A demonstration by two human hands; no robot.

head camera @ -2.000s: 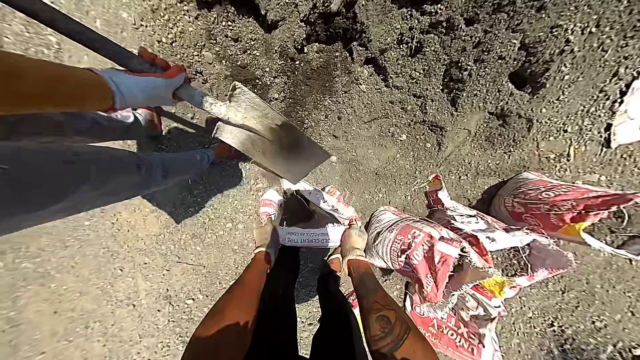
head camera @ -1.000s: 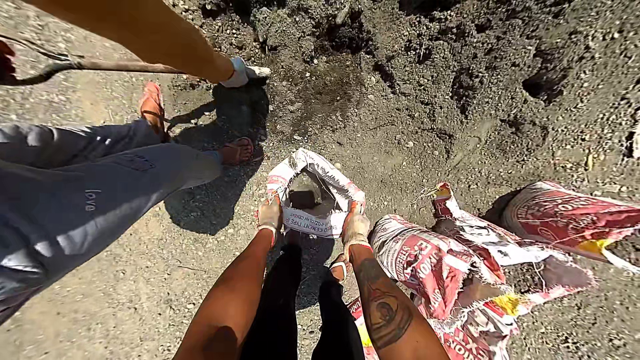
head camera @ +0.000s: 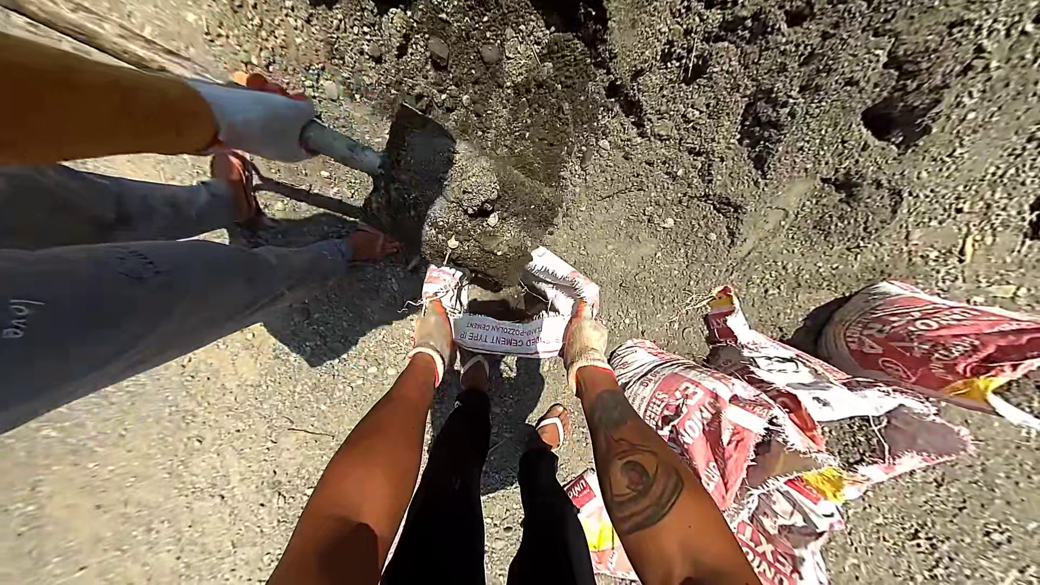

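A woven cement sack (head camera: 512, 335) hangs with its mouth spread between my two gloved hands. My left hand (head camera: 434, 335) grips its left rim, and my right hand (head camera: 586, 345) grips the right rim. Just beyond the opening, a co-worker's shovel blade (head camera: 418, 166) carries dark gravelly soil that reaches the far edge of the sack. The co-worker's gloved hand (head camera: 260, 120) holds the shovel low on its shaft. What lies deep inside the sack is in shadow.
Used cement sacks (head camera: 699, 414) lie on the right, with another red and white sack (head camera: 926, 337) beyond them. A soil and gravel heap (head camera: 731, 122) spans the far side. The co-worker's legs (head camera: 162, 284) stand at the left.
The co-worker's shovel has come back from the left edge of the heap, loaded with soil, to the sack's far rim. My hands have kept hold of the sack.
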